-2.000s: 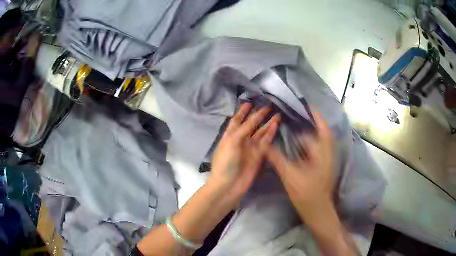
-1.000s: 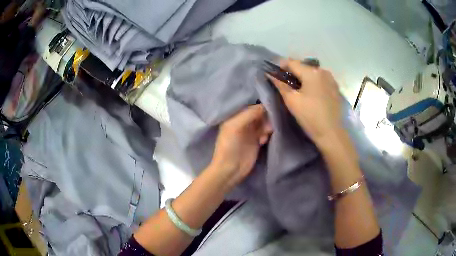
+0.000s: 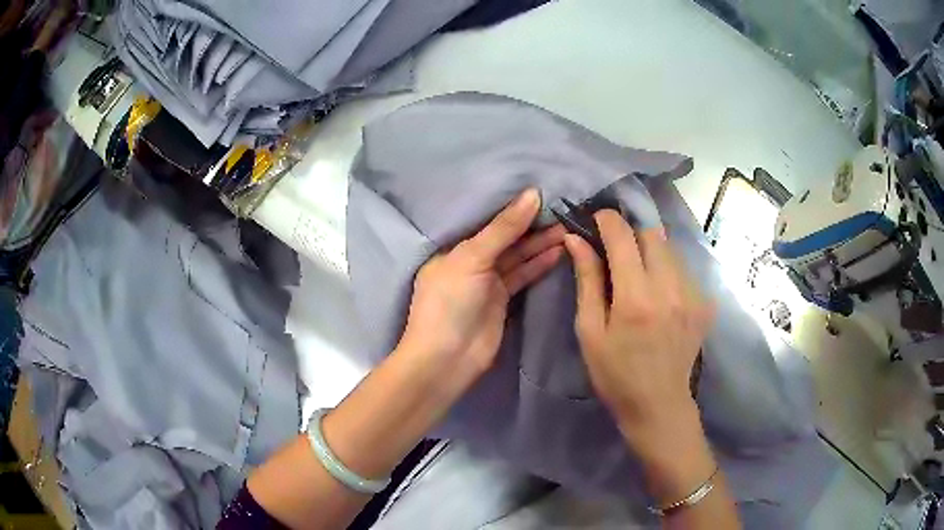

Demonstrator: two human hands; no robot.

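A grey trouser panel point(image 3: 466, 135) lies bunched across the white table under both my hands. My left hand point(image 3: 466, 295) grips a fold of the panel, thumb on top and fingers beneath. My right hand point(image 3: 647, 311) holds dark thread snips point(image 3: 580, 223), their tips at the cloth just beside my left fingertips. A thin seam line shows on the panel below the hands. Whether the snips' blades are cutting cannot be told.
A layered grey stack point(image 3: 300, 41) lies at the upper left. Looser grey panels point(image 3: 145, 321) hang at the left. The sewing machine head point(image 3: 838, 223) with blue trim and a bright lamp stands at the right. The white table point(image 3: 621, 62) extends behind.
The snips have moved down from above the cloth to the left fingertips. The panel, turned over and bunched before, is now spread flatter at its top.
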